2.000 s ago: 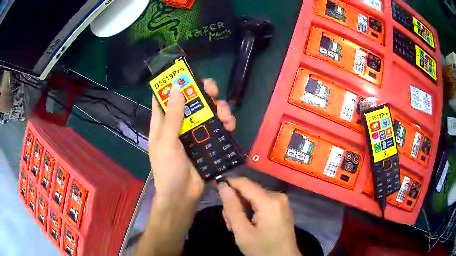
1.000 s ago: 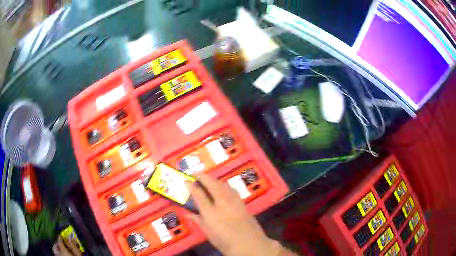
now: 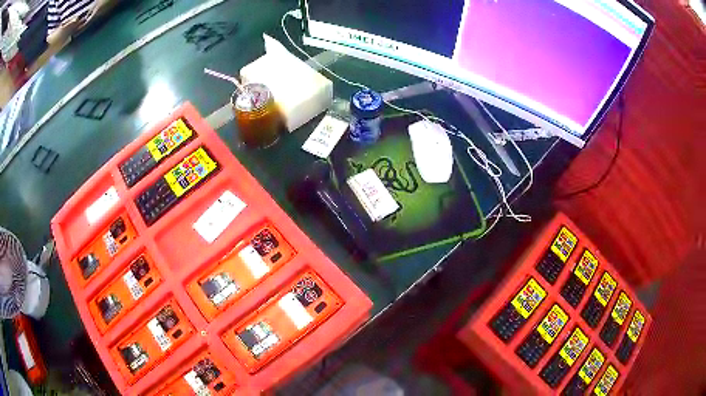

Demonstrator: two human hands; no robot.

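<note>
Neither of my hands is in view. The red phone tray (image 3: 203,332) lies tilted at the lower left, cut off by the bottom edge. Two keypad phones (image 3: 176,184) lie face up in its upper pockets, yellow screens showing. Several orange open phone backs (image 3: 241,269) lie in other pockets, with white labels. Two pockets hold only a white paper slip (image 3: 220,216). The plugged phones and their cables are out of view.
Right of the tray are a dark long object, a mouse mat (image 3: 457,220) with white mouse (image 3: 431,151), blue-lidded jar (image 3: 366,116), amber drink (image 3: 258,116) and monitor (image 3: 534,66). Stacked trays (image 3: 481,329) stand lower right, a fan (image 3: 11,271) far left. A person's arm shows top left.
The view has swung right. The hand and the phone it held over the tray are out of view, as is the other hand at the lower left. The tray now sits further left.
</note>
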